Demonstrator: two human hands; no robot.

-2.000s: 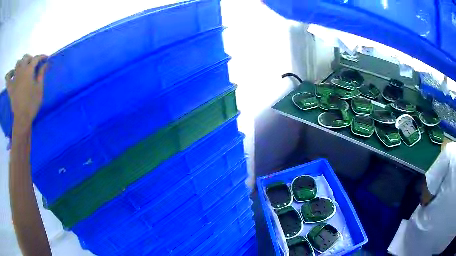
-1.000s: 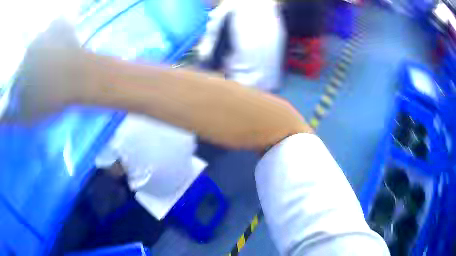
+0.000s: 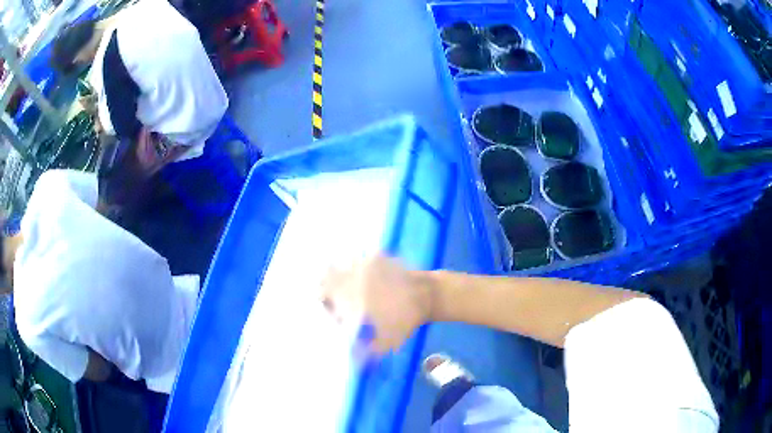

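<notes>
A blue crate (image 3: 405,182) fills the middle of the view, tilted, its near end cut off by the bottom edge. A white liner sheet (image 3: 300,296) lies inside it, with a folded corner at the far left; no housings show on it. My right hand (image 3: 381,304) is blurred and lies over the crate's right rim, gripping it with the fingers on the inner side. My left hand is not in view.
Two people in white sit at the left, one on a blue stool (image 3: 222,173). A red stool (image 3: 254,38) and striped floor tape (image 3: 317,76) are beyond. At right, blue crates hold green housings (image 3: 506,176) beside a blue crate stack (image 3: 626,110). A shoe shows below.
The view has swung from the tall stack and bench to the aisle. The lined crate now shows in front, with my right hand on its rim. My left hand is out of view.
</notes>
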